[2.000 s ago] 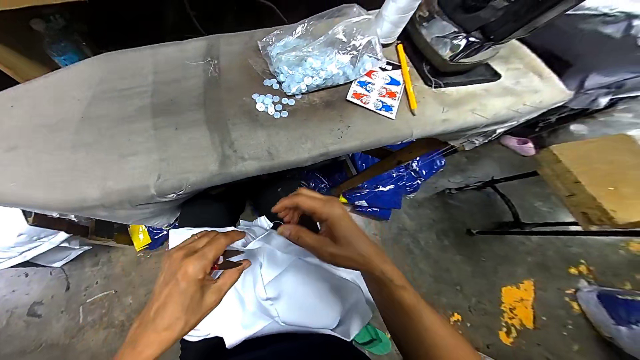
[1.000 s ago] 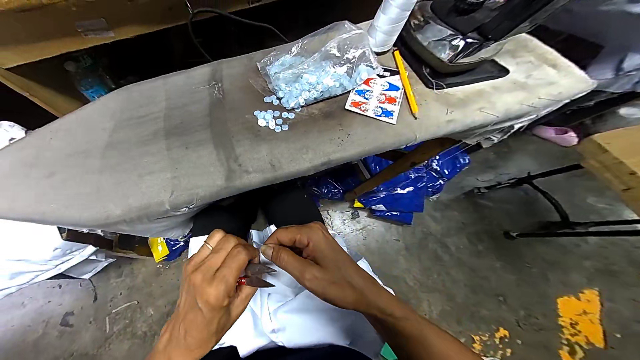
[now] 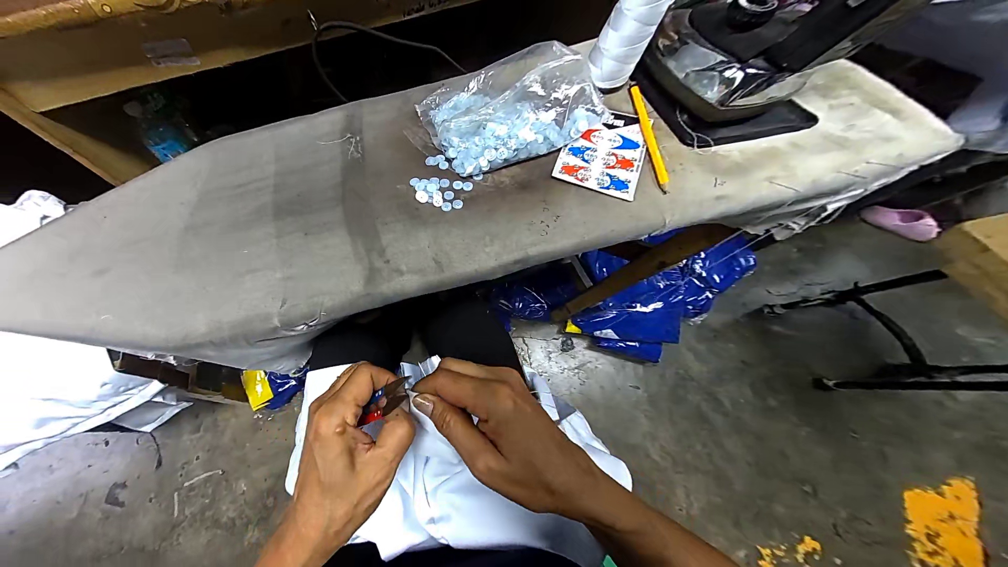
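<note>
White cloth (image 3: 457, 496) lies over my lap. My left hand (image 3: 350, 445) holds small thread snips (image 3: 387, 399) with red and blue on the handles, their blades pointing right toward my other fingers. Thumb and forefinger of my right hand (image 3: 488, 429) pinch a raised bit of the white cloth right beside the blade tips. Whether a thread or a button is in that pinch cannot be told. Beyond my knees, pale blue buttons (image 3: 437, 189) lie loose on the grey ironing board (image 3: 236, 236), beside a clear plastic bag of such buttons (image 3: 504, 130).
A yellow pencil (image 3: 650, 138), a printed card (image 3: 605, 161), a white thread cone (image 3: 626, 39) and an iron (image 3: 724, 63) stand or lie on the board's right part. Blue plastic-wrapped packets (image 3: 646, 307) are beneath it. More white cloth (image 3: 63, 394) hangs at left.
My hands have come together over the cloth; two seconds ago they were apart. The snips' blades, hardly visible at first, now show between my fingers. The view has shifted slightly.
</note>
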